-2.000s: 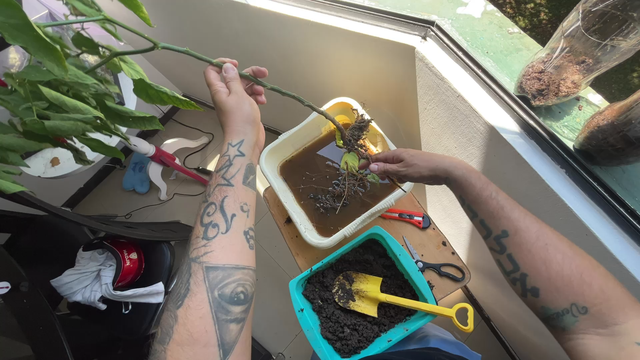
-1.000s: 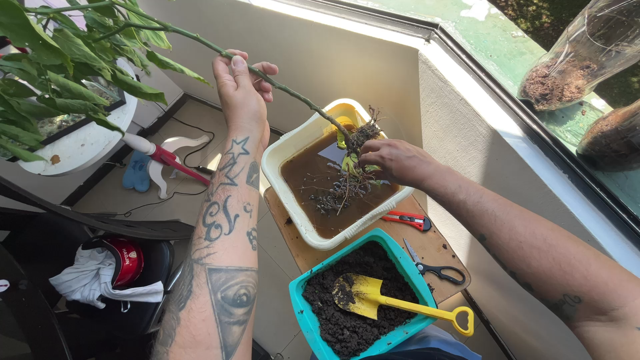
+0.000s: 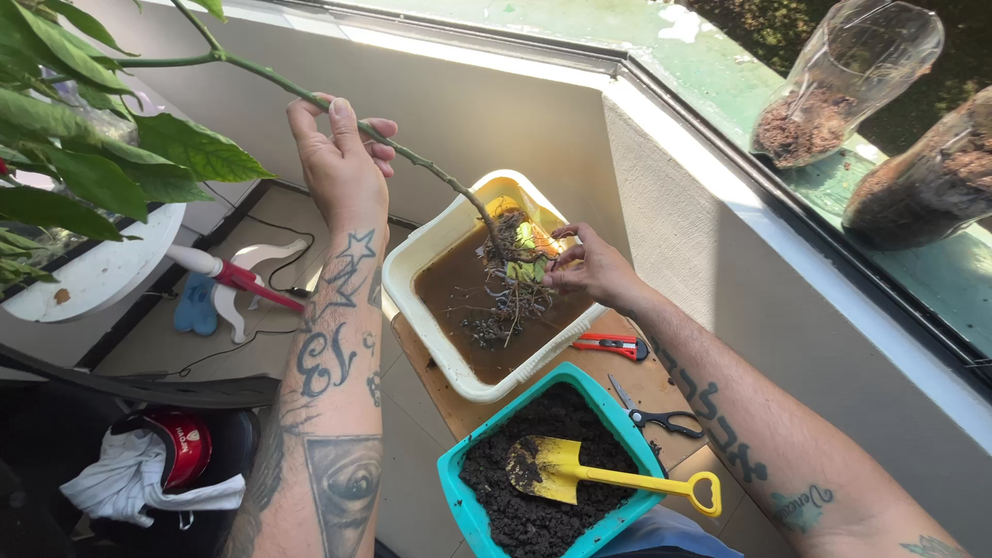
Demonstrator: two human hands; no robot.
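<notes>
My left hand (image 3: 345, 159) grips the green stem (image 3: 422, 161) of a leafy plant, whose leaves (image 3: 85, 155) fill the upper left. The stem slopes down to bare, tangled roots (image 3: 508, 263) over a cream plastic basin (image 3: 403, 302) of brown water. At the right side of the roots, my right hand (image 3: 593, 267) has its fingertips on or beside thin root strands; whether they pinch any is unclear. Nearer me, a yellow toy shovel (image 3: 612, 475) lies on dark soil (image 3: 527, 519) in a teal plastic tub (image 3: 457, 457).
A red utility knife (image 3: 612, 346) and black-handled scissors (image 3: 659, 418) lie on a wooden board (image 3: 442, 403) beside the containers. Cut clear plastic bottles (image 3: 845, 85) holding soil stand on the window ledge at right. A white round table (image 3: 116, 271) and a cloth (image 3: 128, 473) are at left.
My right hand has drawn back to the right from the root ball, its fingers now more spread. My left hand keeps its hold on the stem.
</notes>
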